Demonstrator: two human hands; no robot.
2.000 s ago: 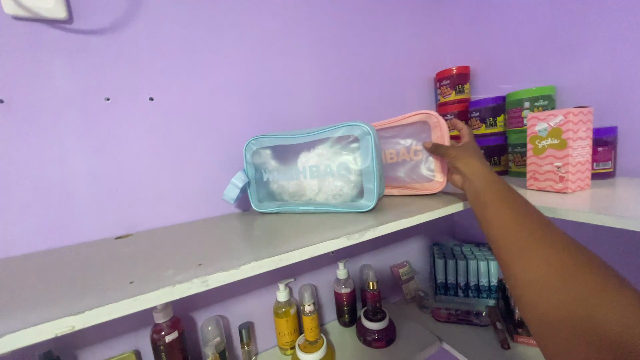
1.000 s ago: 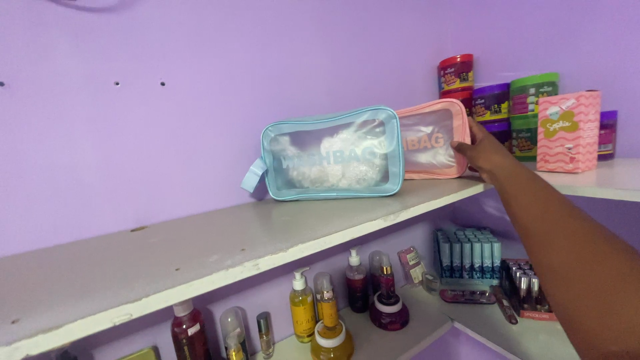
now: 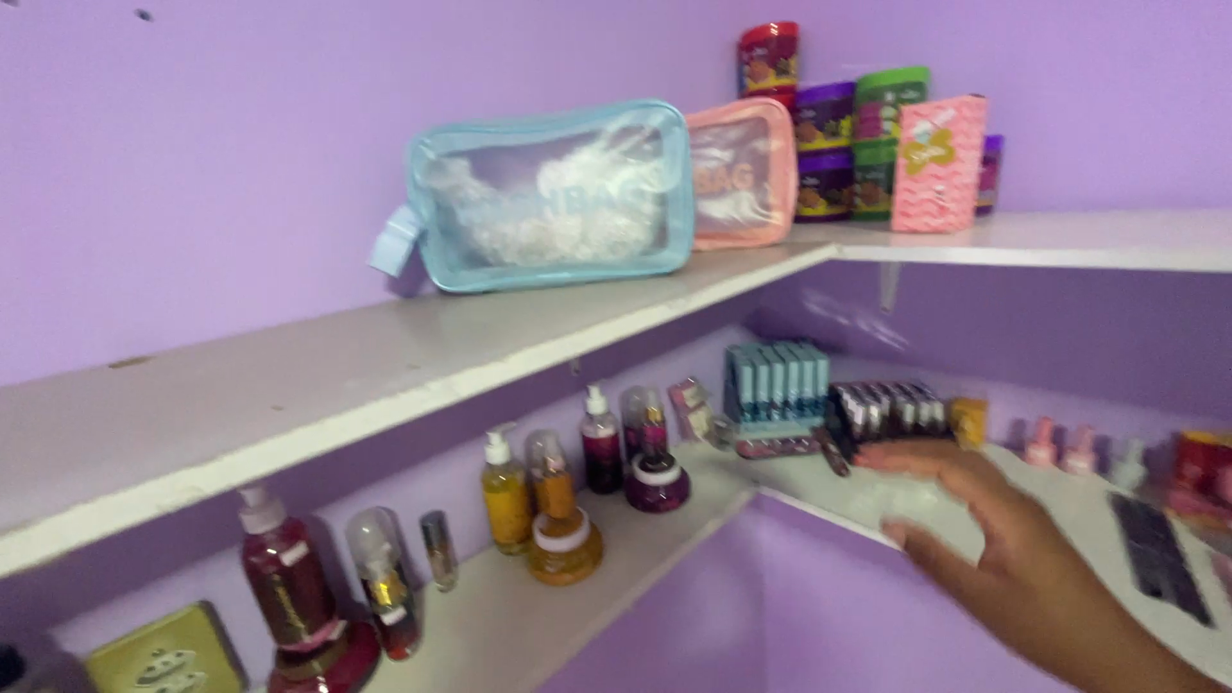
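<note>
My right hand [image 3: 991,549] hangs in front of the lower shelf, fingers apart and holding nothing, a little blurred. Behind its fingertips are a rack of dark-and-silver cosmetic tubes [image 3: 890,409] and a display of light blue boxes [image 3: 778,385]. On the upper shelf a clear wash bag with blue trim [image 3: 558,197] stands upright against the wall, white crumpled filling inside. It overlaps a clear wash bag with pink trim [image 3: 746,178] to its right. My left hand is out of view.
The white upper shelf [image 3: 289,385] turns a corner, holding stacked lidded tubs [image 3: 825,154] and a pink patterned box [image 3: 938,164]. Below stand a yellow pump bottle [image 3: 505,496], an amber jar [image 3: 566,549], a dark red bottle [image 3: 289,577], a purple jar [image 3: 657,481] and nail polish bottles [image 3: 1059,448].
My right hand has let go of the pink-trimmed bag and moved down to the lower shelf's level. Both bags stay on the upper shelf. The view has shifted.
</note>
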